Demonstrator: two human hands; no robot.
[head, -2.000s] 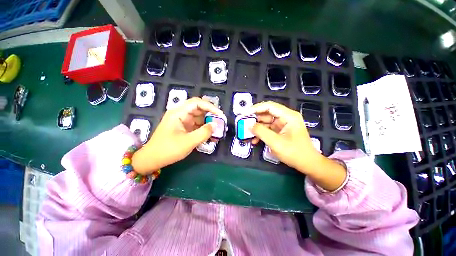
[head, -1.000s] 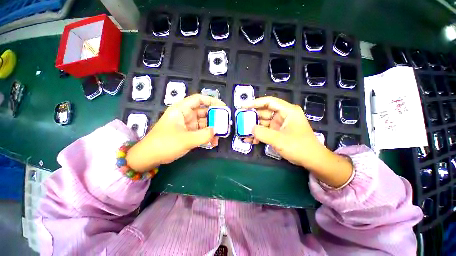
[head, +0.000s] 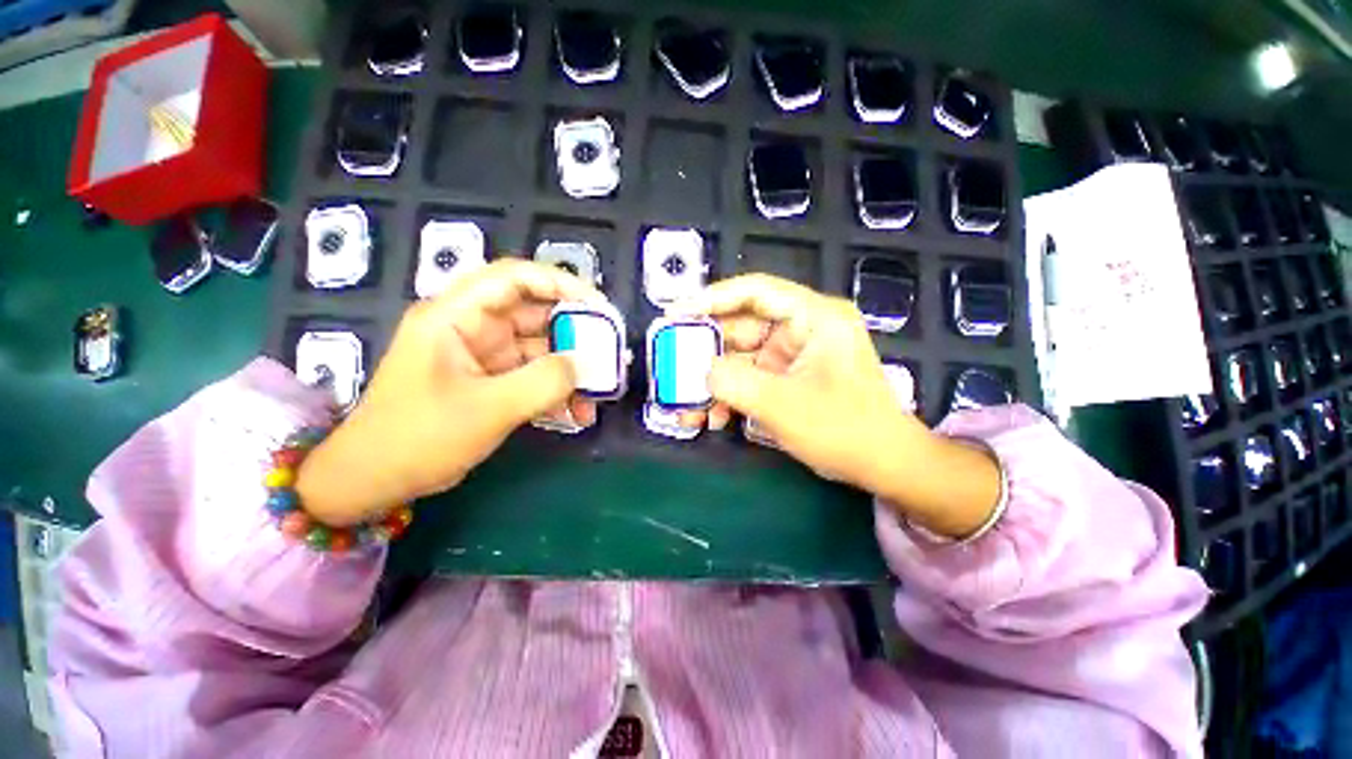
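Observation:
My left hand holds a strapless smartwatch upright between thumb and fingers, its screen lit white with a blue band at left. My right hand holds a second smartwatch close beside it, not touching, lit the same way. Both are held above the front part of a black foam tray. The tray's pockets hold several dark-faced watches and several lying face down with pale backs. My hands hide some front pockets.
An open red box stands at left, with two set-aside watches beside it. A small loose unit lies at far left. A paper note with a pen lies at right, beside a second black foam tray of watches.
The whole view has shifted, so the tray, box and hands appear further left. Both hands still hold the watches; the left watch's screen has gone from pink-teal to white and blue.

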